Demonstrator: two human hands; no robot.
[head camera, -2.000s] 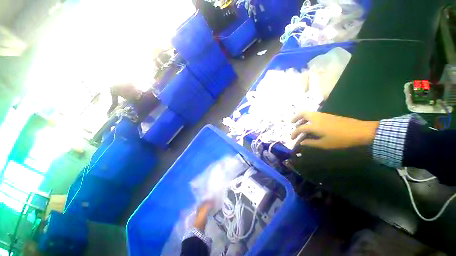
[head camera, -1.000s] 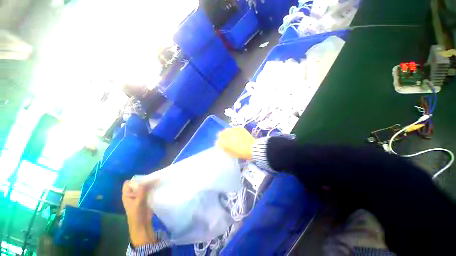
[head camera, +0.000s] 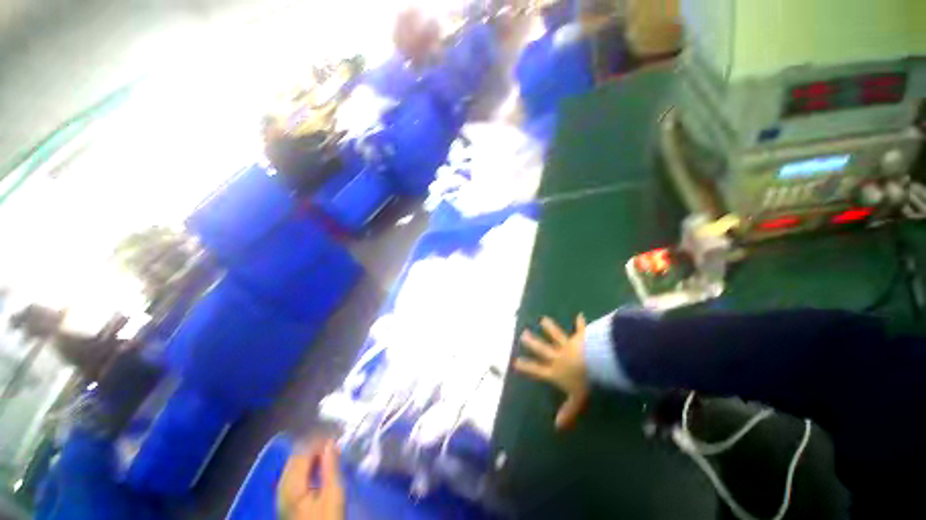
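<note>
My right hand (head camera: 558, 364) is over the green bench top (head camera: 599, 229) near its left edge, fingers spread, with nothing in it. My left hand (head camera: 313, 485) is blurred and cut off by the bottom edge, over the near blue crate (head camera: 258, 482); whether it holds anything cannot be told. A blue crate beside the bench is full of overexposed white units (head camera: 457, 305) with cords hanging at its near end. The plastic bag is not distinguishable.
A small board fixture (head camera: 658, 272) with red digits stands on the bench. Behind it are stacked instruments (head camera: 812, 168) with blue and red displays. A white cable (head camera: 731, 447) curves at the lower right. More blue crates (head camera: 259, 295) stand across the aisle at left.
The view has swung right and up, bringing in the instruments. My right hand has left the translucent bag and moved over the bench. The bag held between both hands is no longer visible.
</note>
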